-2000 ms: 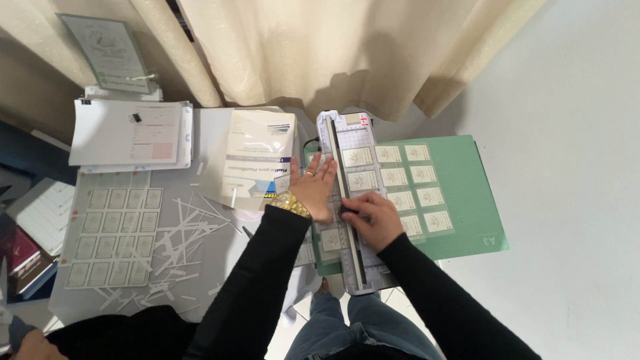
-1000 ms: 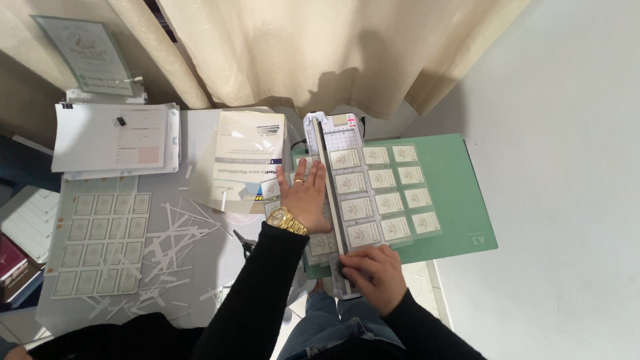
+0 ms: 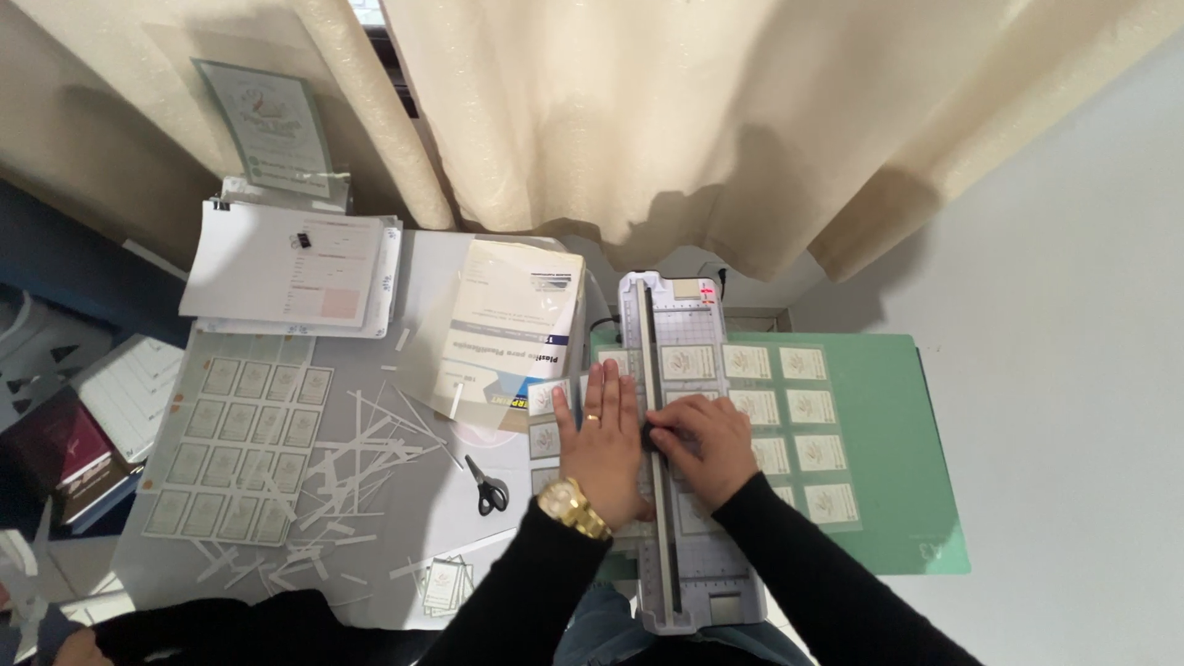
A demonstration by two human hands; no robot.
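A white paper trimmer (image 3: pixel 740 592) with a long dark rail lies over a green cutting mat (image 3: pixel 893 444). A laminated sheet of printed cards (image 3: pixel 825 407) runs under the rail and out to the right. My left hand (image 3: pixel 603 444), wearing a ring and a gold watch, presses flat on the sheet just left of the rail, fingers slightly apart. My right hand (image 3: pixel 708 444) pinches the small dark cutter slide (image 3: pixel 650 433) at about mid-rail. More cards (image 3: pixel 544 439) show left of my left hand.
Black-handled scissors (image 3: pixel 490 490), thin paper strips (image 3: pixel 361 453), a small card stack (image 3: pixel 447 585) and another card sheet (image 3: pixel 236 439) lie on the grey table. Behind are a laminating-pouch pack (image 3: pixel 509 333) and clipped papers (image 3: pixel 287 264). Part of another person's hand (image 3: pixel 79 647) shows at bottom left.
My right hand has moved up the rail, away from my body, since one second ago. My left hand stays pressed on the sheet.
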